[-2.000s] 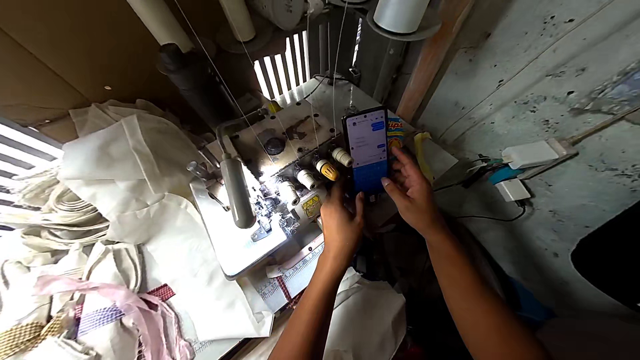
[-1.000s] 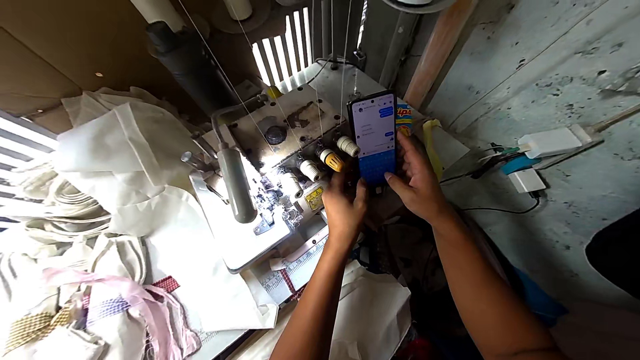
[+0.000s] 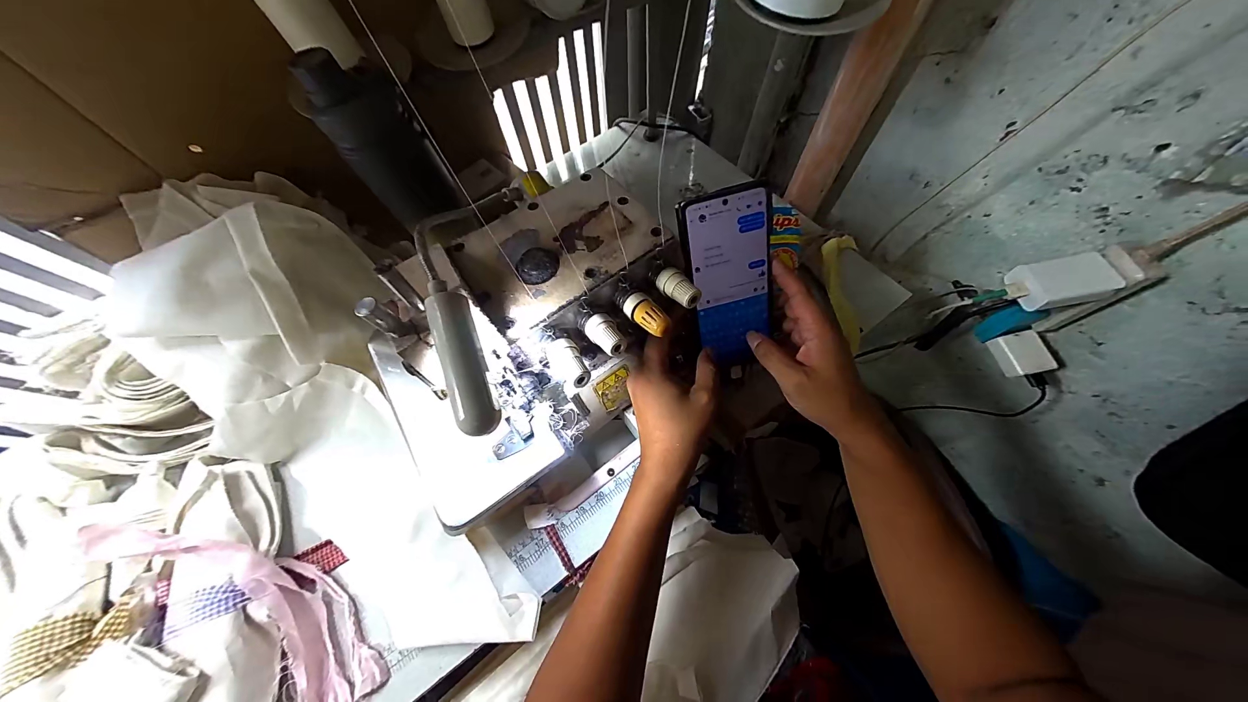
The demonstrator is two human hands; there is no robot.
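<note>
A smartphone [image 3: 726, 273] is held upright in front of an overlock sewing machine [image 3: 575, 234], its screen lit with a chat and a blue keyboard. My right hand [image 3: 809, 356] holds the phone's right edge and lower corner, the thumb over the keyboard. At the phone's lower left, my left hand [image 3: 673, 400] has its thumb by the bottom edge; its other fingers are partly hidden beside the yellow tension knob [image 3: 645, 314]. A grey lamp [image 3: 458, 361] lights the needle area.
Pale fabric pieces [image 3: 312, 439] and a pink strip [image 3: 263, 585] lie left of the machine. Thread cones [image 3: 466, 19] stand behind it. White adapters [image 3: 1063, 281] with cables hang by the right wall. A colourful packet [image 3: 785, 234] is behind the phone.
Both hands stay at the phone. The screen keeps showing a chat and a keyboard. The view has shifted slightly.
</note>
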